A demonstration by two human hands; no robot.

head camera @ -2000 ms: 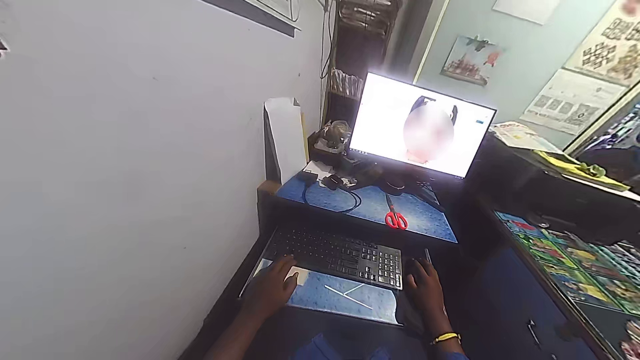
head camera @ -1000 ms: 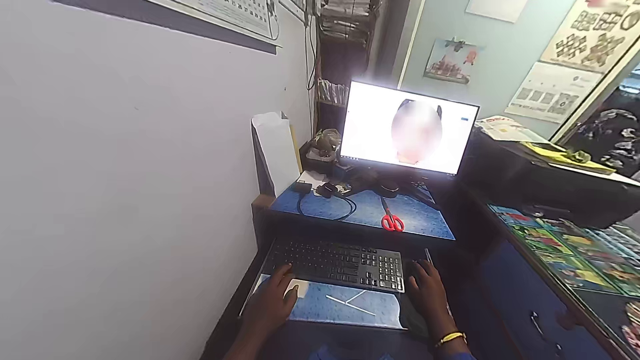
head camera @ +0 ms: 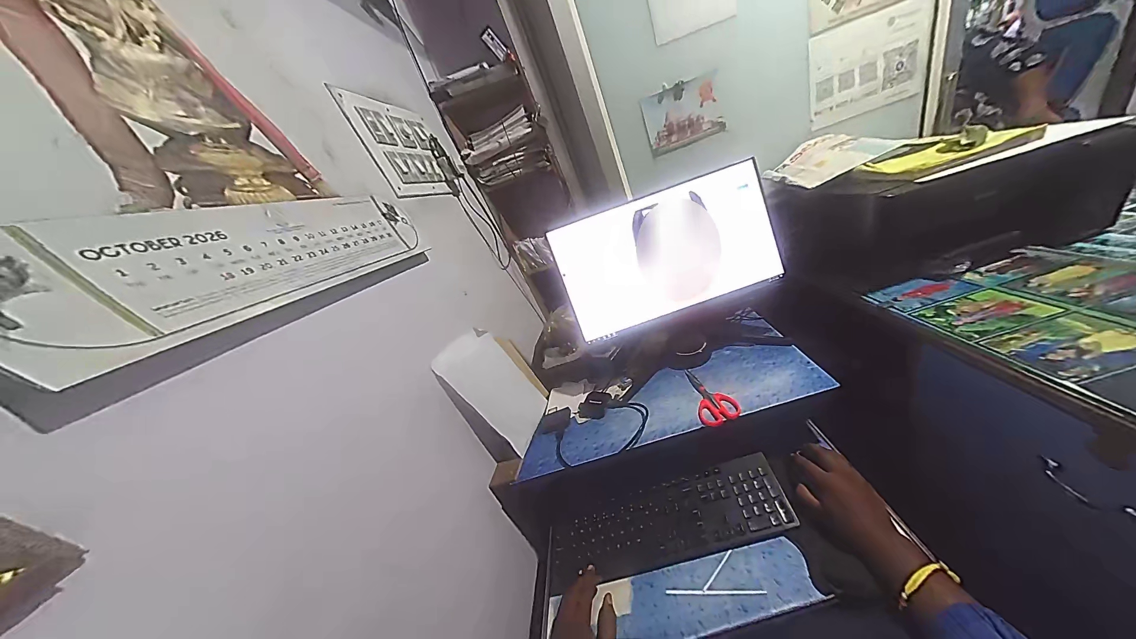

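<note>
My left hand (head camera: 587, 605) rests at the lower left edge of a black computer keyboard (head camera: 674, 515), fingertips by its front keys. To the right of the keyboard lies my right hand (head camera: 832, 490), a yellow band on its wrist; it seems to cover a mouse, which is hidden, so its grip is unclear. Both lie on a pull-out tray with a blue covering (head camera: 745, 581). On the desk shelf above, red-handled scissors (head camera: 717, 409) lie in front of a lit monitor (head camera: 670, 251) that shows a blurred picture.
Black cables (head camera: 641, 426) lie left of the scissors. White sheets (head camera: 493, 390) lean against the wall, below a wall calendar (head camera: 204, 266) and a switch panel (head camera: 395, 142). At right stand a black printer (head camera: 941, 209) and a counter with colourful picture sheets (head camera: 985, 311). A person's arm shows at top right.
The view has tilted and swung left, bringing the wall calendar and switch panel further in. Both hands stay beside the keyboard.
</note>
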